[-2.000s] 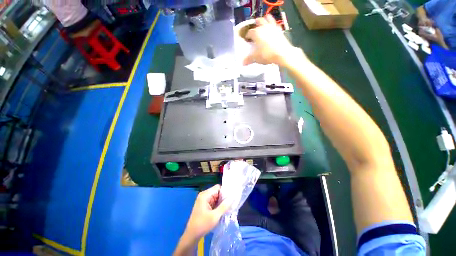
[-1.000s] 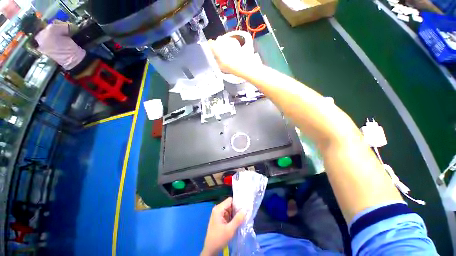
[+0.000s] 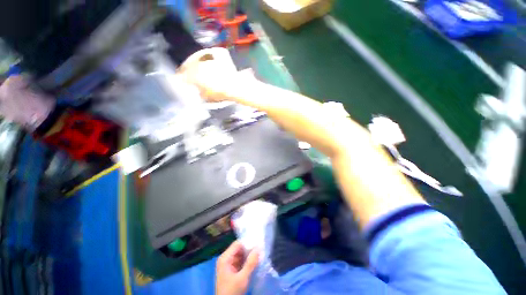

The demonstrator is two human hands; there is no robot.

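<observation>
My left hand (image 3: 235, 268) pinches a clear crinkled plastic bag or film (image 3: 255, 227) upright in front of the machine's front edge. My right hand (image 3: 203, 79) is stretched over the back of the machine at the white roll (image 3: 214, 57); blur hides whether its fingers grip it. The small metal fixture (image 3: 206, 142) is on the dark grey machine base (image 3: 187, 193), with clear film and a blurred grey metal block behind it. A thin white ring (image 3: 229, 174) lies flat on the base. Green buttons (image 3: 177, 244) are at its front corners.
A white block (image 3: 131, 159) is at the machine's left. A white adapter with cable (image 3: 387, 130) lies on the right, beyond my right arm. A cardboard box (image 3: 295, 14) and blue basket (image 3: 466, 17) are at the back. A red stool (image 3: 83, 135) and a person (image 3: 26, 101) are far left.
The view has swung, so the machine appears tilted and farther left, and is blurred. My left hand still holds the bag. My right hand is still by the roll.
</observation>
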